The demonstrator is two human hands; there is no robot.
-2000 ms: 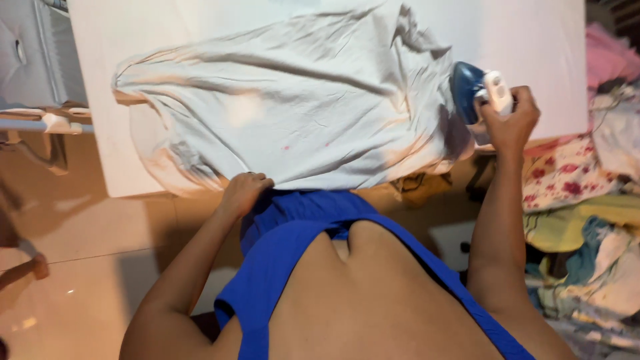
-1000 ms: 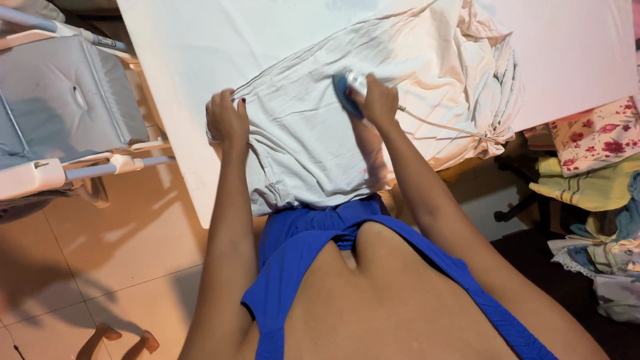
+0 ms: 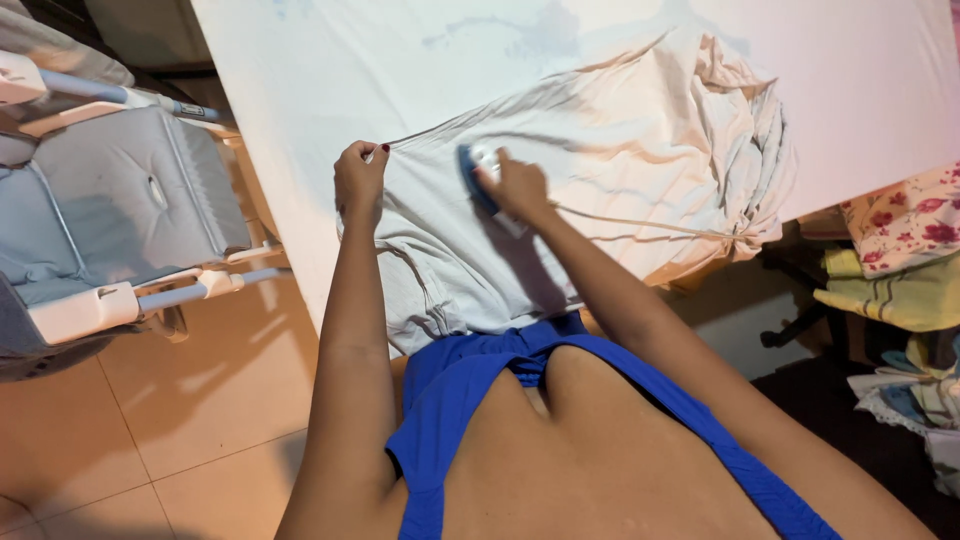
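Observation:
A wrinkled white cloth garment lies spread over a table covered in white cloth. Its far edge is pinched between the thumb and fingers of my left hand, near the garment's left end. My right hand grips the handle of a blue and white clothes iron, which is over the middle-left part of the garment. The iron's underside is hidden, so contact with the cloth cannot be told. A cord runs right from my right hand across the garment to its bunched right end.
The white-covered table extends beyond the garment. At left stands a grey padded seat with a tubular frame. Folded fabrics, including a floral cloth and a yellow cloth, are stacked at right. Tiled floor shows below left.
My left hand has gone from the garment's near edge to its far left edge. The iron, held throughout in my right hand, has moved left from the garment's right end.

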